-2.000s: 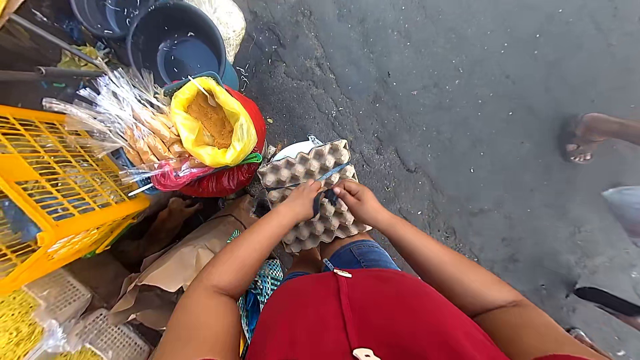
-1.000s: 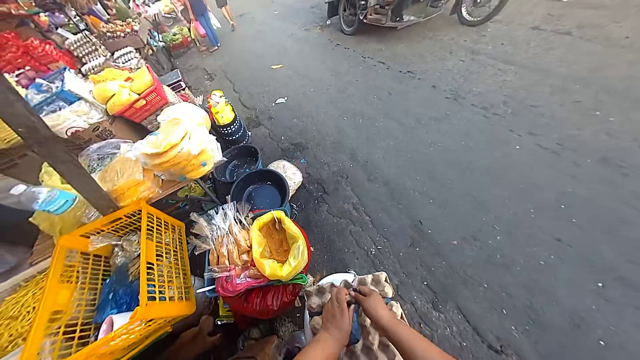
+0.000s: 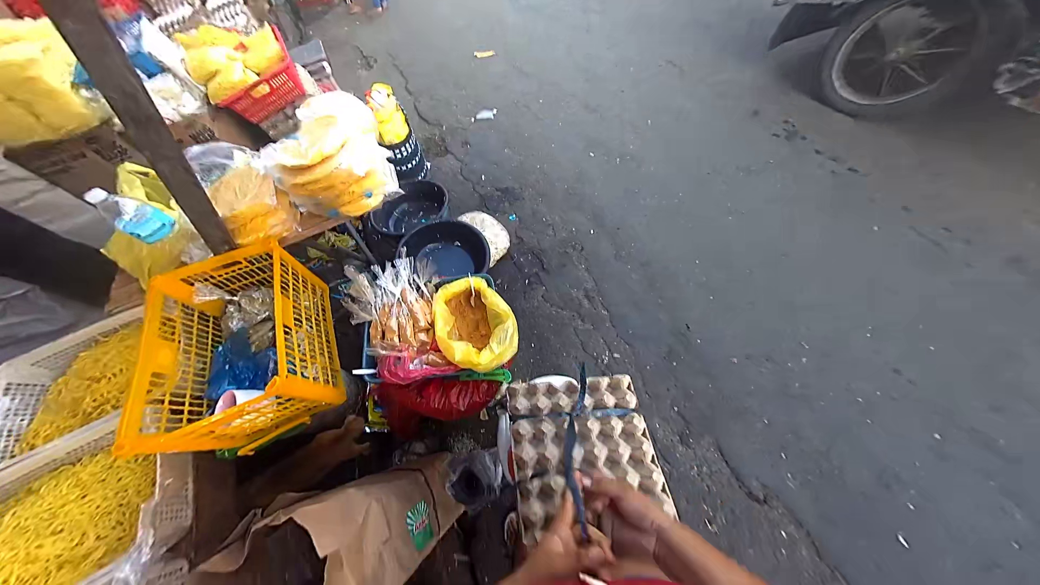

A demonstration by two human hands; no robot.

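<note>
A grey pulp egg tray (image 3: 617,443) lies at the lower middle of the head view, with a dark blue strap (image 3: 571,439) running lengthwise over it and another stretch of strap crossing it near the far end. At the tray's near end, my left hand (image 3: 565,546) has its fingers closed around the lengthwise strap. Right beside it, my right hand (image 3: 630,516) is at the same strap, its fingertips curled close to the left hand's; whether they grip the strap is not clear. What lies under the tray is hidden.
To the left stand a yellow plastic crate (image 3: 309,390), an open yellow bag of brown powder (image 3: 508,329) and dark basins (image 3: 479,244). Brown paper (image 3: 366,520) lies beside the tray. A wheeled vehicle (image 3: 902,61) shows at the upper right of the road.
The view has swung up and toward the stall. My hands have moved from the middle of the tray to its near end, and the strap now stretches up along it.
</note>
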